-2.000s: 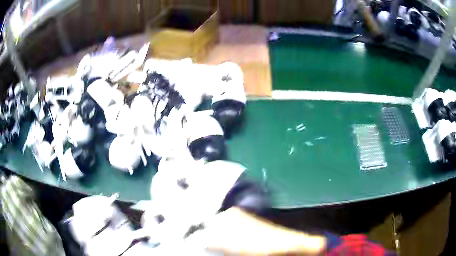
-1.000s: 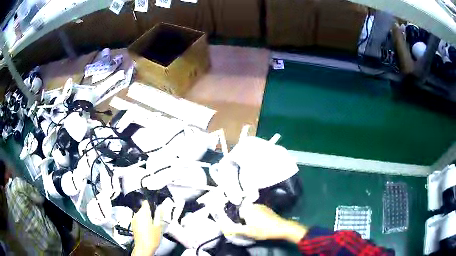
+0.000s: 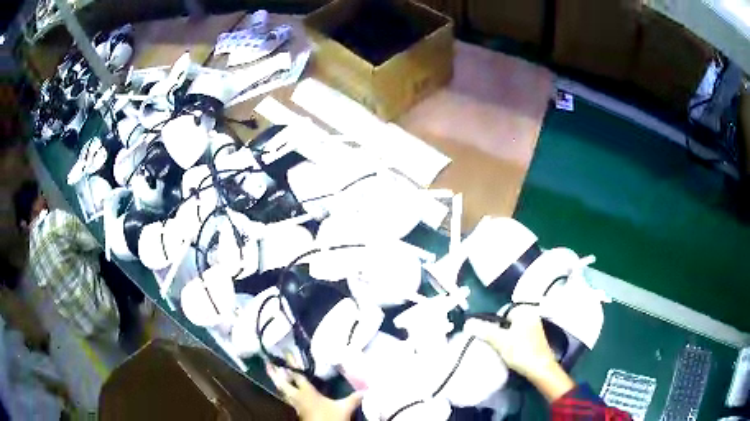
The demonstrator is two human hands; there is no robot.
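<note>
White security cameras with black balls, antennas and black cables lie in a tangled pile [image 3: 222, 238] along the green bench. My right hand [image 3: 522, 345] is at the pile's near right end, fingers curled on a black cable beside white cameras. My left hand [image 3: 312, 399] is at the bench's near edge, low in the picture, against the cameras there; its fingers are partly hidden and its grip is unclear. A white camera [image 3: 567, 304] lies just right of my right hand.
An open brown carton [image 3: 378, 82] stands on a brown sheet [image 3: 485, 123] at the back. Perforated trays [image 3: 629, 390] lie at the right. A large carton [image 3: 164, 386] stands below the bench at lower left. A person in a checked shirt [image 3: 70, 267] is at the left.
The view has swung left and down, so bench things appear further right. My right hand has moved from the camera bodies to a cable. The large carton below the bench shows more.
</note>
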